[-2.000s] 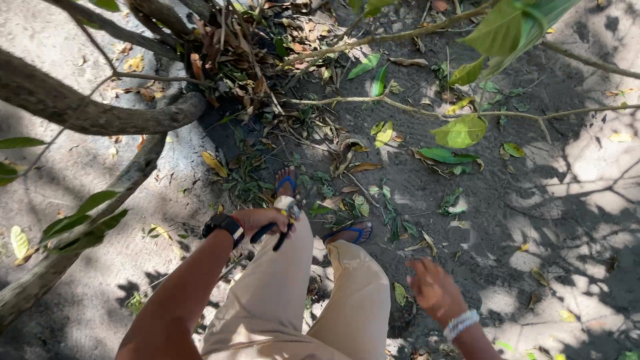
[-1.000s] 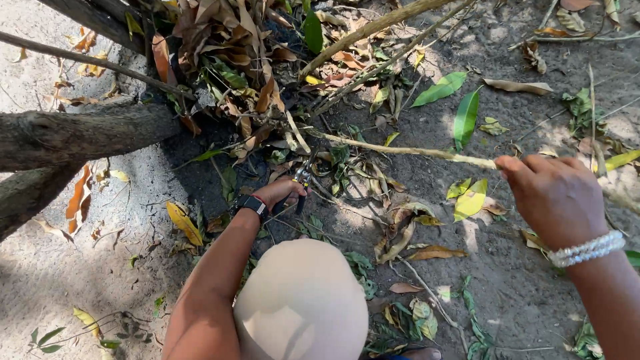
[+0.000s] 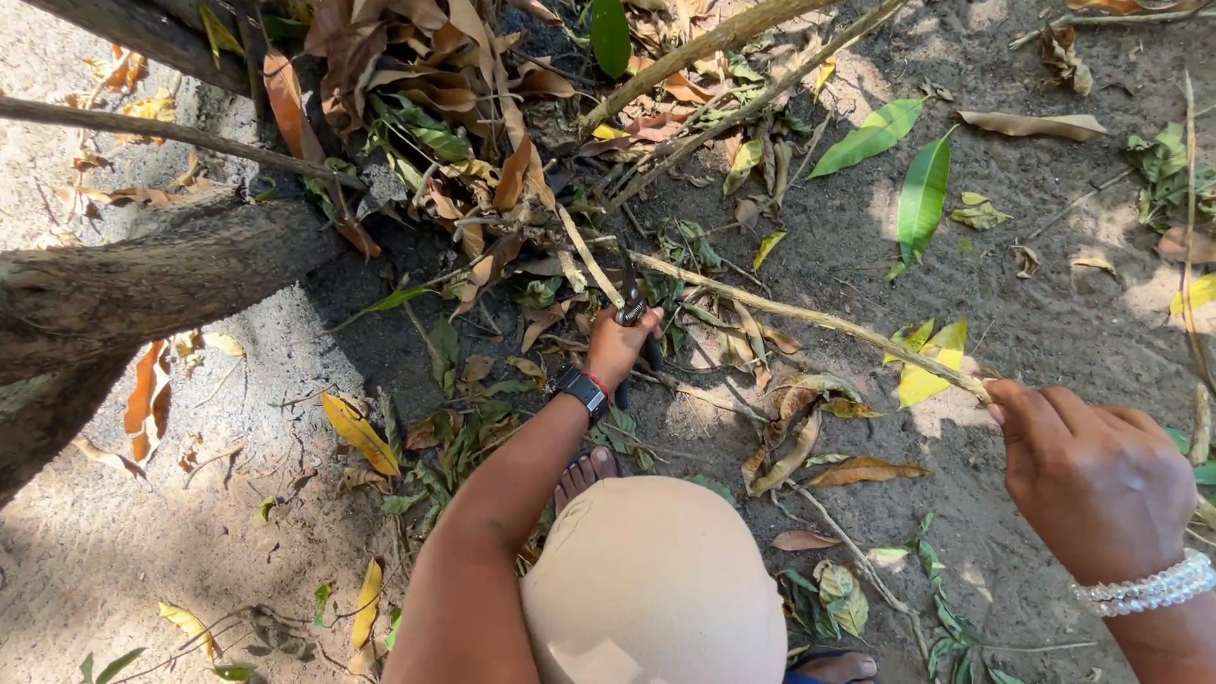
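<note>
My left hand (image 3: 617, 347), with a dark watch on its wrist, grips a pair of pruning shears (image 3: 630, 302) low over the leaf litter. Their dark blades point up toward the base of a thin branch (image 3: 807, 318); whether they touch it I cannot tell. The far end of that branch is pinched in the fingers of my right hand (image 3: 1092, 465), which wears clear beaded bracelets. From there the branch slants left to the litter near the shears. A short pale stick (image 3: 589, 258) lies just beside the blades.
A thick trunk (image 3: 142, 271) comes in from the left. Dry brown leaves (image 3: 437, 85) are heaped at its foot. Two slim stems (image 3: 712, 62) slant in from the top. My knee (image 3: 655, 579) is bent in front, with sandalled feet below it.
Two seconds ago my right hand was free of the branch; one second ago it held it. The left hand with the shears has gone down to the litter. The view has moved closer to the ground.
</note>
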